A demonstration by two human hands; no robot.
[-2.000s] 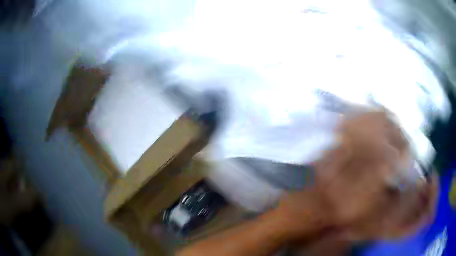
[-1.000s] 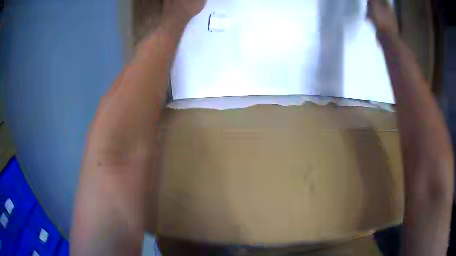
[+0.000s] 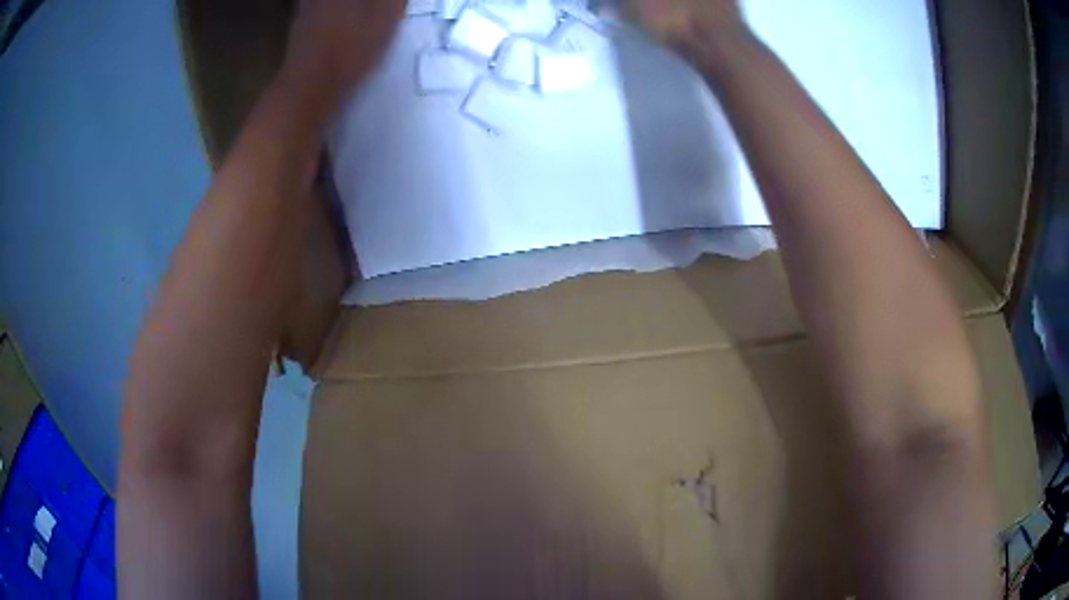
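Observation:
Several small white block-like pieces (image 3: 505, 49), likely housings, lie in a loose group on a white sheet (image 3: 516, 193) inside a large open cardboard carton (image 3: 539, 469). My left hand (image 3: 352, 24) is at the top edge, left of the pieces, blurred and partly cut off. My right hand (image 3: 674, 14) is at the top edge, right of the pieces, also blurred and cut off. Whether either hand holds a piece cannot be seen. Both bare forearms reach over the carton's near flap.
The carton's side walls (image 3: 991, 141) stand left and right of the sheet. Grey-blue floor (image 3: 94, 199) lies to the left. A blue surface (image 3: 59, 516) with small white pieces shows at the lower left. Dark thin items are at the lower right edge.
My right hand has moved left, towards my left hand. Several white pieces now show on the sheet where one marked shape showed before. The view has shifted over the carton.

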